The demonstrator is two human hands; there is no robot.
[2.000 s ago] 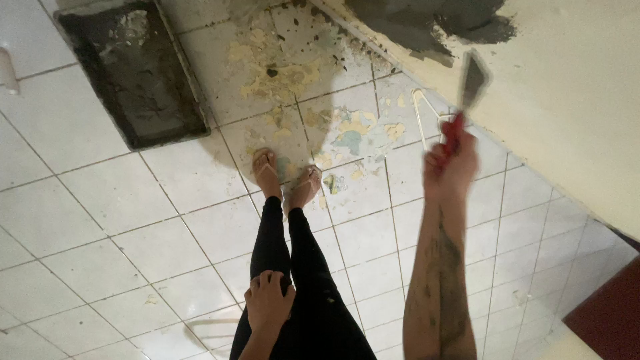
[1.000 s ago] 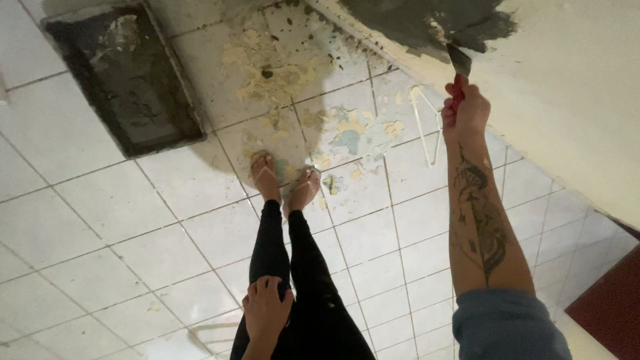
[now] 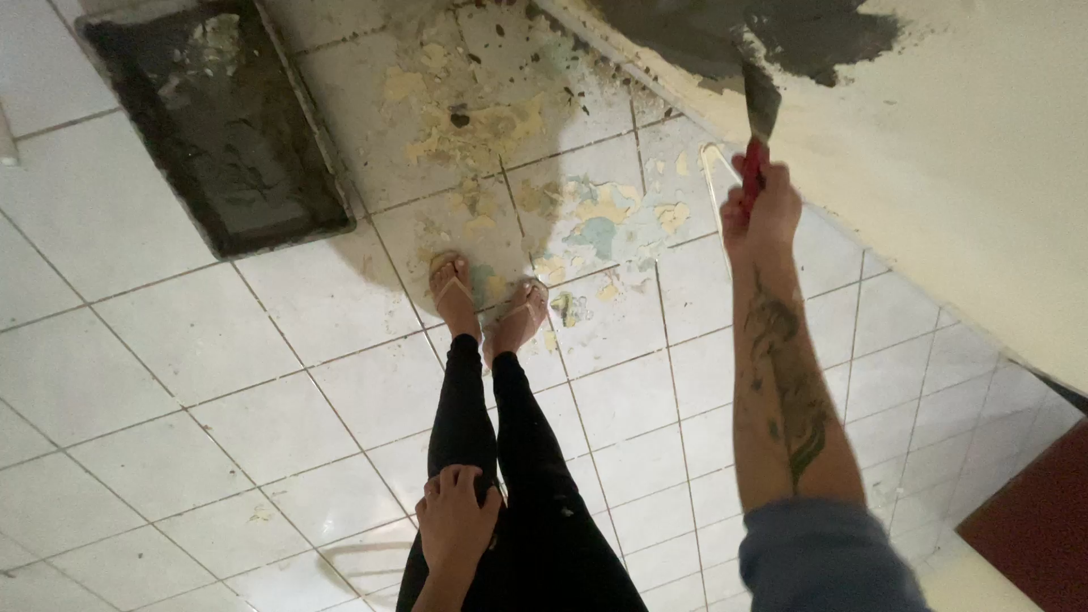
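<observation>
My right hand grips the red handle of a putty knife, its metal blade pointing away from me. The blade's tip touches the lower edge of a dark grey patch of wet-looking mortar on the cream wall. My left hand holds nothing and rests on my left thigh, over black leggings, fingers somewhat spread. Far from either hand, at the upper left, a dark rectangular tray with grey mortar inside lies on the tiled floor.
Flakes of yellow and pale blue paint litter the white floor tiles around my feet in flip-flops. A thin white bent frame stands by the wall's base. A dark red object is at the lower right.
Two seconds ago the putty knife was blurred and farther right, near the patch's edge. It has moved left, and its blade now meets the patch. My left hand has stayed on my leg.
</observation>
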